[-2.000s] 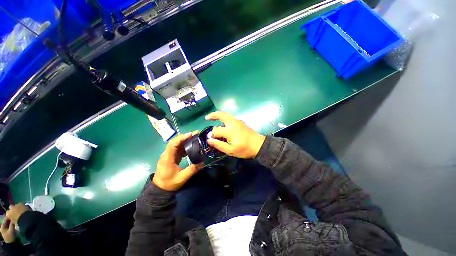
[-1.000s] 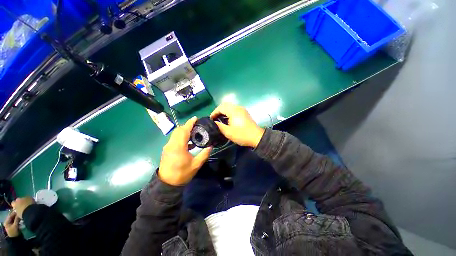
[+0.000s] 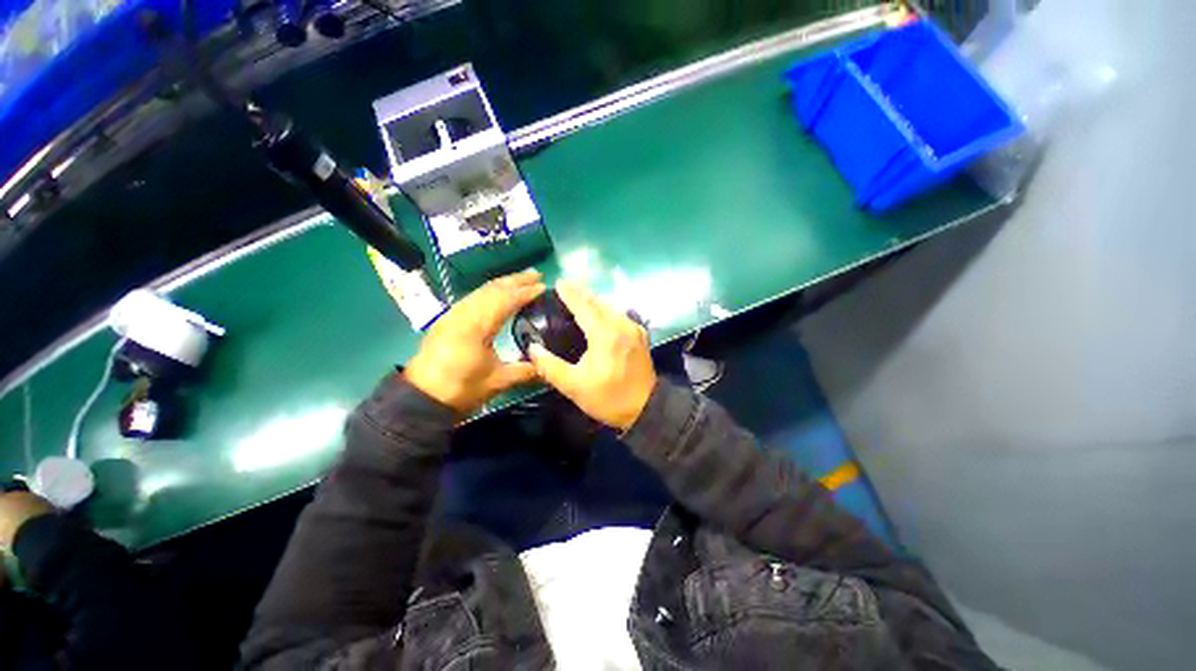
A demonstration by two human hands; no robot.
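Observation:
A black rounded camera front housing is held over the bench's front edge, between both hands. My left hand grips its left side, with fingers over the top and thumb below. My right hand grips its right side, with the thumb low on the housing. The fingers hide much of the housing, and its lens face does not show clearly. A thin white loop, perhaps a cable, shows just right of my right hand.
A grey-white screw feeder stands behind the hands. A black electric screwdriver hangs nose-down left of it, over a flat tube. A blue bin is at right. A white camera unit and another person's hand are at left.
The housing has turned, so the ringed lens seen a second ago no longer shows. My right hand has moved round its right side. The white loop has come into view.

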